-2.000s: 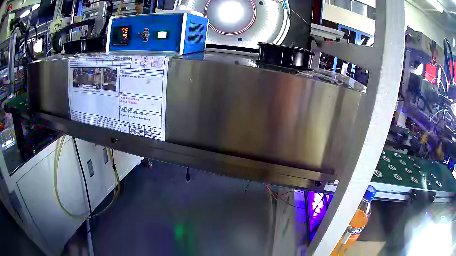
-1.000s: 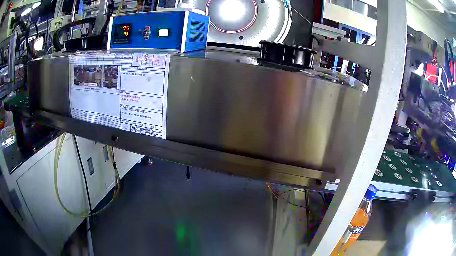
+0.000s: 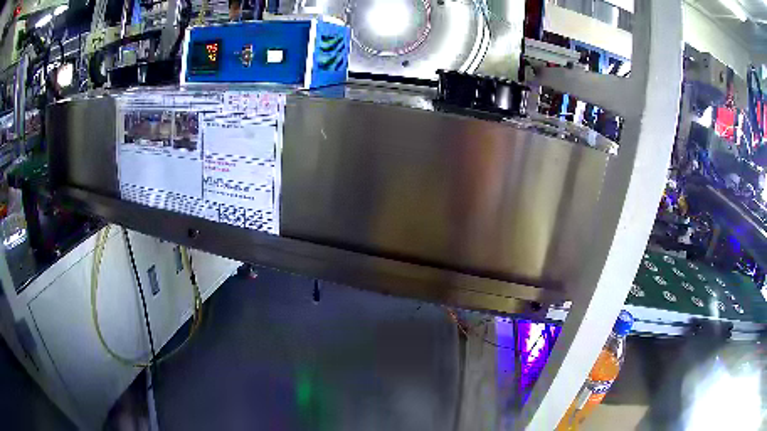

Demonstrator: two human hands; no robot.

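Observation:
Neither of my hands is in the picture. A wide brushed steel machine housing [image 3: 437, 194] lies straight in front of me. A blue control box [image 3: 252, 57] with red digits and a small lit switch stands on its top. A white instruction sheet [image 3: 240, 164] with photos and text is on the steel front. Behind the box is a large silver disc [image 3: 437, 42] with rings and a bright glare. A low black ribbed round fixture [image 3: 484, 93] sits on the top to the right of the box.
A thick white slanting post [image 3: 635, 185] crosses the right side. Beside it is a bottle [image 3: 601, 370] of orange liquid. Beyond is a green conveyor belt [image 3: 715, 290] with small pale round parts. A white cabinet [image 3: 84, 311] with a yellow hose [image 3: 97, 295] stands at left. A violet light [image 3: 534, 345] glows below.
The violet glow under the housing, dark one second ago, is lit again. The area around the silver disc, dark at its right before, now shows a bright metallic surface.

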